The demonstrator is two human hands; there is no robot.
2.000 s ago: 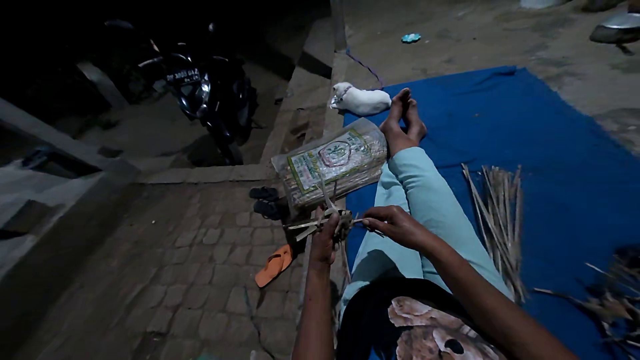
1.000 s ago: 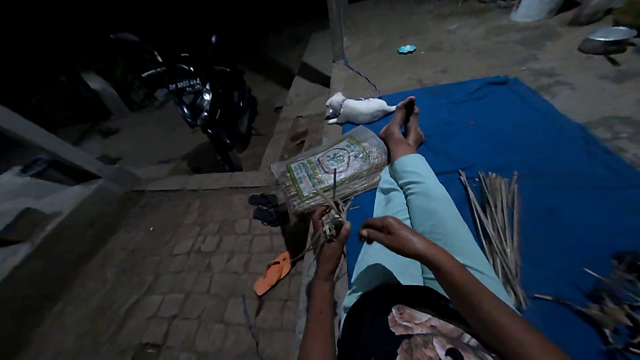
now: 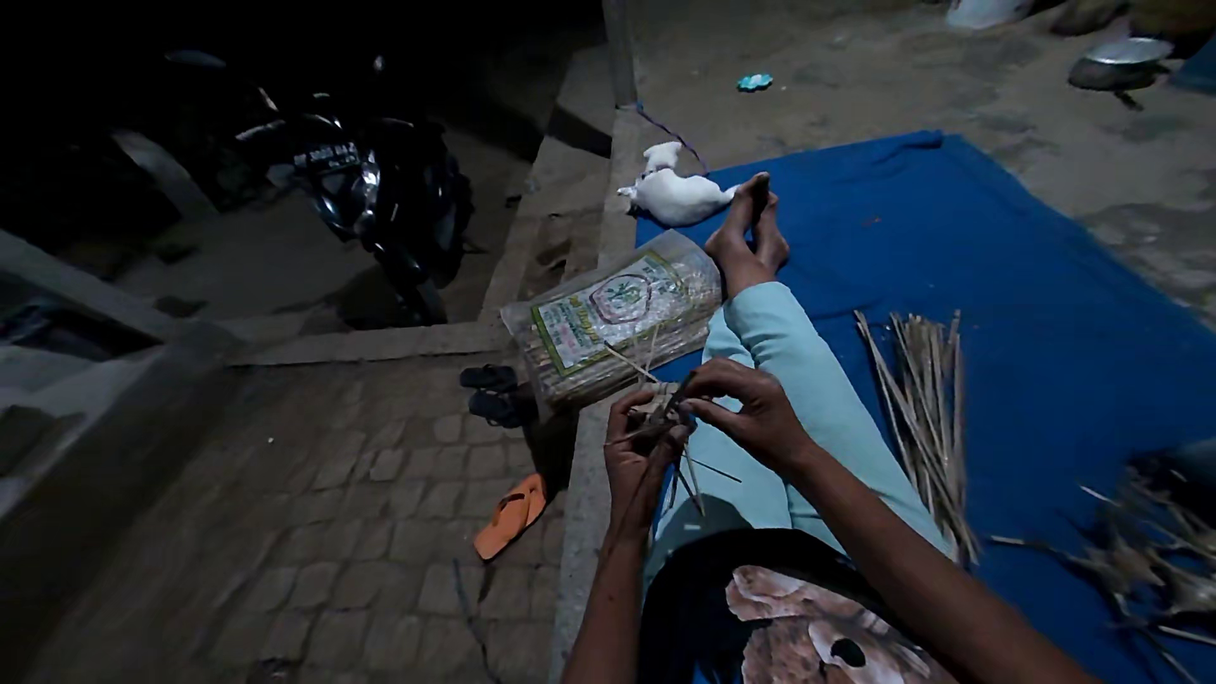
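Observation:
My left hand [image 3: 641, 456] is closed around a small bundle of dry plant strips [image 3: 665, 408], whose thin ends stick out in several directions above and below it. My right hand [image 3: 750, 408] meets the bundle from the right, thumb and forefinger pinching its upper part; the exact weave or knot is too small to tell. Both hands are over my outstretched legs in light blue trousers [image 3: 807, 380]. Just beyond them lies a printed clear plastic sack [image 3: 617, 318] filled with stalks. A sheaf of dry strips [image 3: 926, 418] rests on the blue mat [image 3: 1045, 313] to the right.
A white cat [image 3: 679, 195] lies by my feet near a post with a cord. Tangled dry plant pieces [image 3: 1140, 560] are at the lower right. An orange flip-flop [image 3: 511, 518] and dark sandals [image 3: 494, 394] lie on the paving at left; a motorcycle [image 3: 380, 199] stands beyond.
My right hand, apart from the bundle a second ago, is now back against it. The cat's head, low at the left before, is now raised.

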